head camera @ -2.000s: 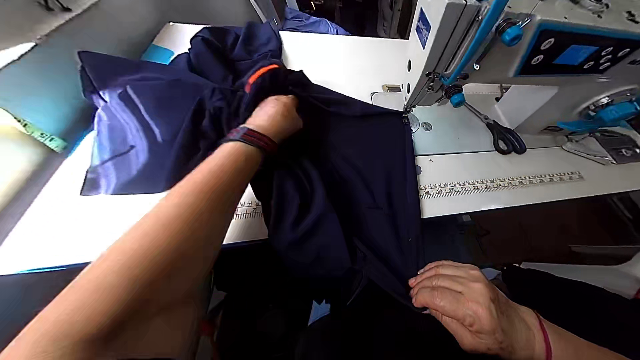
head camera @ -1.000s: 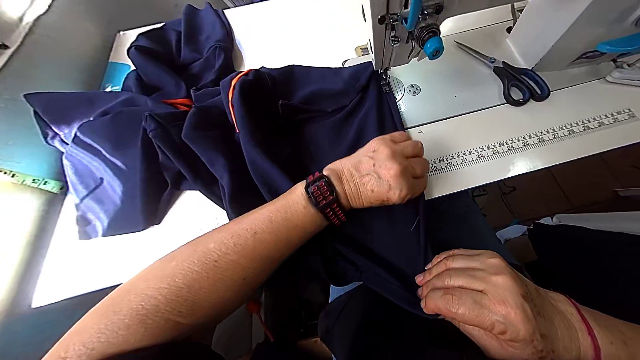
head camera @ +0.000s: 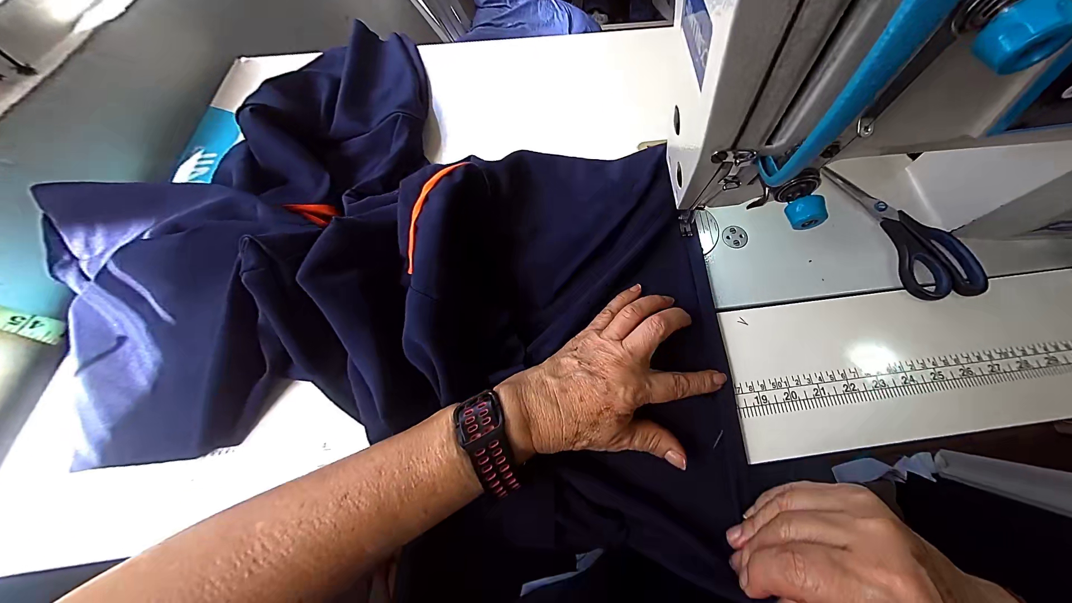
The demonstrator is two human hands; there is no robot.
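A navy fabric garment (head camera: 553,226) with orange trim (head camera: 423,205) lies bunched across the sewing table, its right edge running under the presser foot (head camera: 686,223) of a sewing machine (head camera: 729,100). My left hand (head camera: 611,377), with a dark watch band at the wrist, rests flat on the cloth with its fingers spread, one fingertip at the hemmed edge. Lower down, at the table's front, my right hand (head camera: 829,544) pinches the same edge between thumb and fingers. The thumb is mostly hidden.
Scissors (head camera: 930,243) with dark handles lie on the machine bed, right of the needle area. A printed ruler scale (head camera: 904,377) runs along the white table (head camera: 837,435). At the far left is a green measuring tape (head camera: 32,325). Blue cloth (head camera: 528,17) lies behind the table.
My left hand has gone from gripping the bunched cloth on the left to the edge at the right, and its curled fingers have since spread. My right hand has stayed at the lower edge.
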